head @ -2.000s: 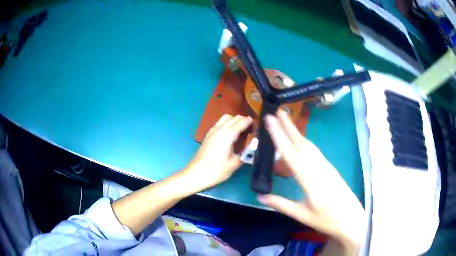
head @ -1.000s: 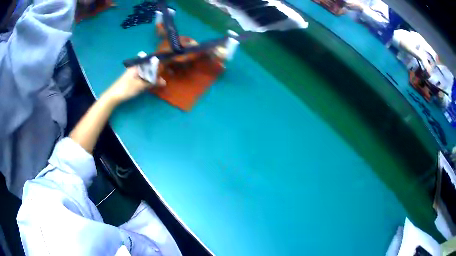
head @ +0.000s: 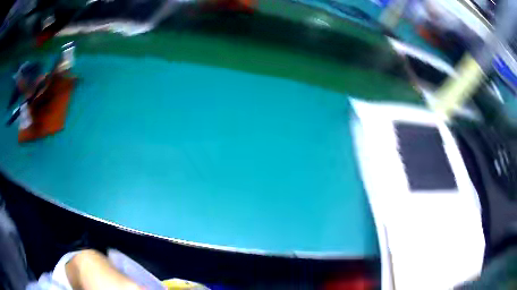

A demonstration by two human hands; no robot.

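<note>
The jig's orange-red plate (head: 56, 105) lies at the far left of the green-topped bench (head: 227, 153), blurred. White end blocks (head: 67, 56) show at its edges. Dark bars (head: 34, 90) lie over it; their joints are too blurred to tell. On the right, black bars (head: 425, 156) lie in a close-packed block on white sheets (head: 425, 238). A bare forearm (head: 99, 272) with a pale cuff, seemingly my left, shows at the bottom left. Its hand is cut off by the lower edge. My right hand is out of the picture.
A dark green strip (head: 272, 71) runs along the bench's far side. More white sheets with dark parts lie beyond it. A pale yellowish post or board (head: 459, 85) stands at the upper right. The bench's near edge curves below. Blurred people or work are at the top right.
The view has swung right from the jig, which is now smaller at the far left. The hand that was at the jig has left it. The white sheets at right are again in full view.
</note>
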